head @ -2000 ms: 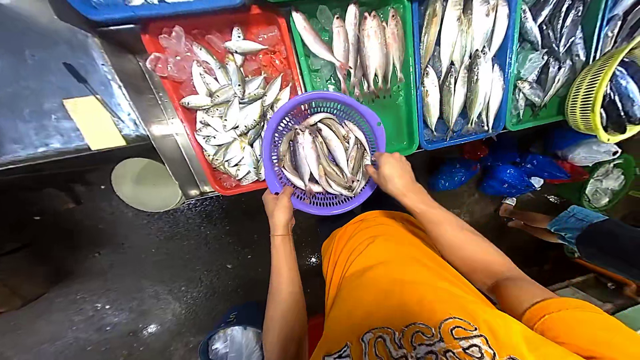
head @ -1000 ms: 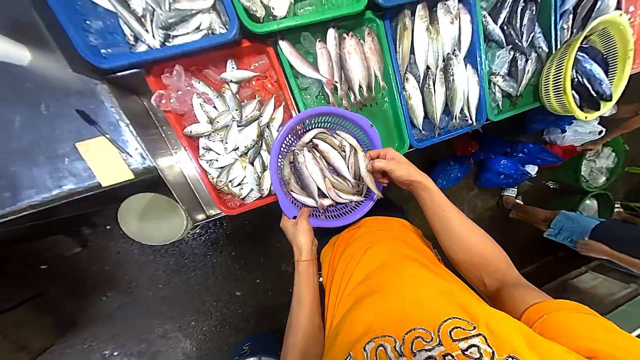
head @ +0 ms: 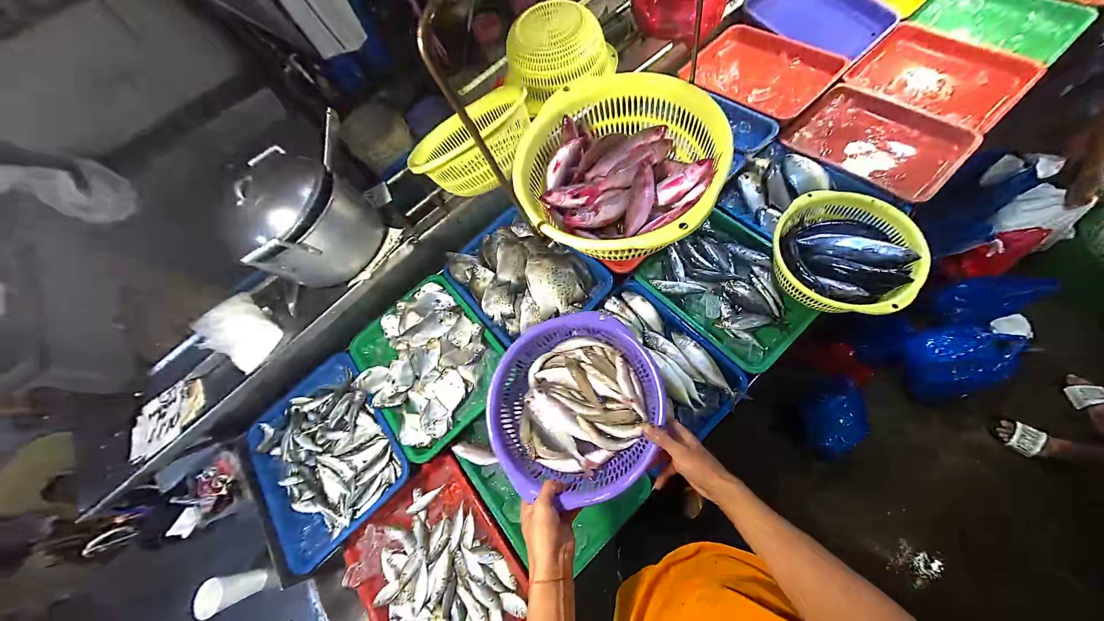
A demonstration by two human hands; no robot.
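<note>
A round purple plastic basket (head: 503, 448) full of small silvery-brown fish (head: 582, 405) is held over the fish trays. My left hand (head: 548, 528) grips its near rim, thumb on top. On the right side of the rim, my right hand (head: 686, 457) is closed, with its fingers partly hidden beneath. Under and around the basket are a green tray (head: 604, 528), a red tray of small silver fish (head: 509, 548) and a blue tray of longer fish (head: 733, 379).
Beyond stands a large yellow basket (head: 716, 129) of pinkish fish, with a smaller yellow basket (head: 921, 259) of dark fish to its right. Red trays (head: 906, 142) lie at the upper right. A metal pot (head: 341, 233) stands left. Blue plastic bags (head: 966, 362) and a person's foot (head: 1026, 438) are at right.
The view has swung up and across, bringing the yellow baskets and pot into sight. My right hand, over the fish at the basket's edge a second ago, is now at the rim.
</note>
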